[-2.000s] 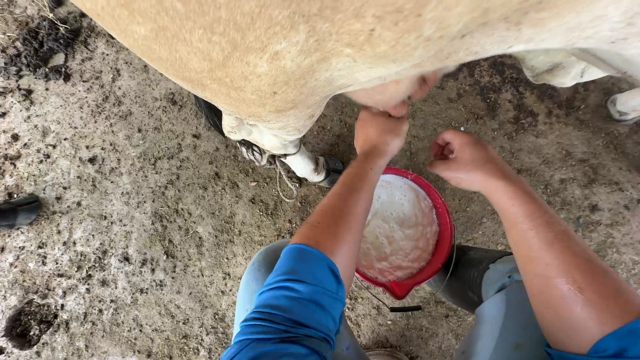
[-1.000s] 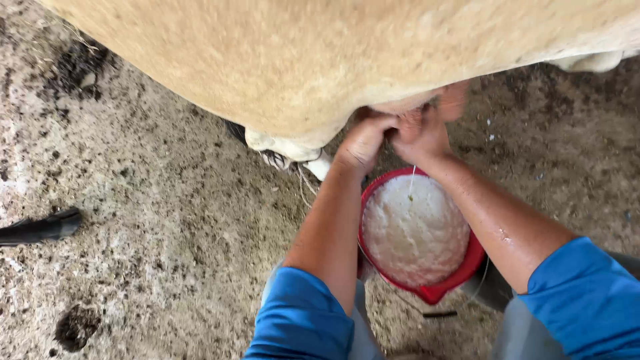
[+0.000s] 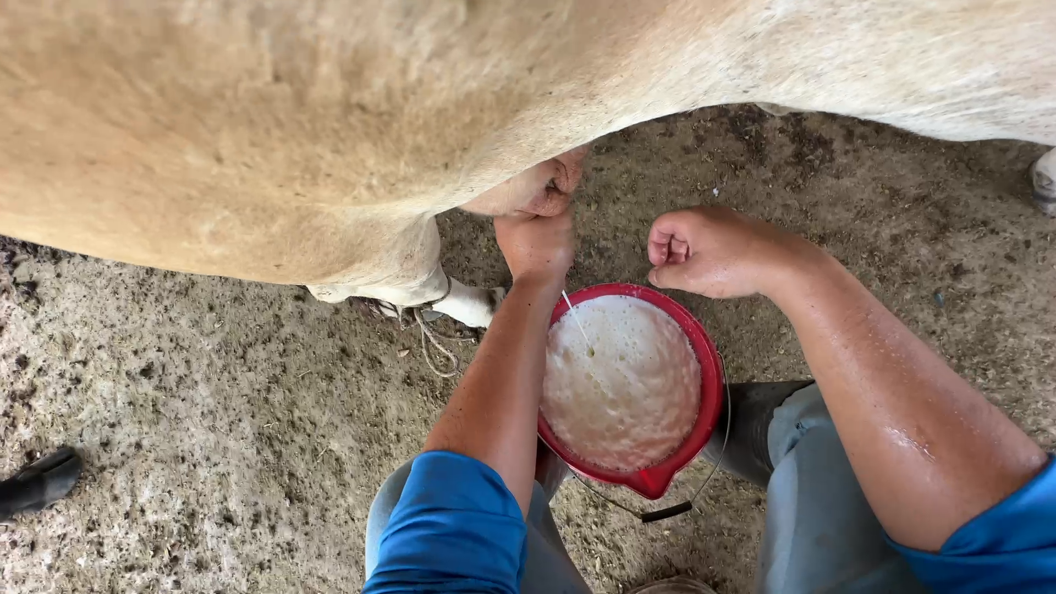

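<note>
My left hand (image 3: pixel 536 245) is closed on a teat under the cow's udder (image 3: pixel 528 188); the fingers are mostly hidden. A thin jet of milk runs from below that hand into a red bucket (image 3: pixel 707 388), which stands between my legs, filled with frothy milk (image 3: pixel 623 379). My right hand (image 3: pixel 709 252) is off the udder, above and to the right of the bucket, with its fingers loosely curled and nothing seen in them. The bucket's wire handle hangs down on my side, with a black grip (image 3: pixel 667 512).
The cow's pale tan flank (image 3: pixel 289 140) spans the top. Its leg (image 3: pixel 466 305) has a rope (image 3: pixel 433 342) tied around it. A dark hoof (image 3: pixel 41 481) is at the far left, another hoof (image 3: pixel 1045 180) at the right edge. The ground (image 3: pixel 231 412) is rough dirt.
One second ago both hands were together at the udder. My right hand has since moved away to the right, while my left hand is still at the udder.
</note>
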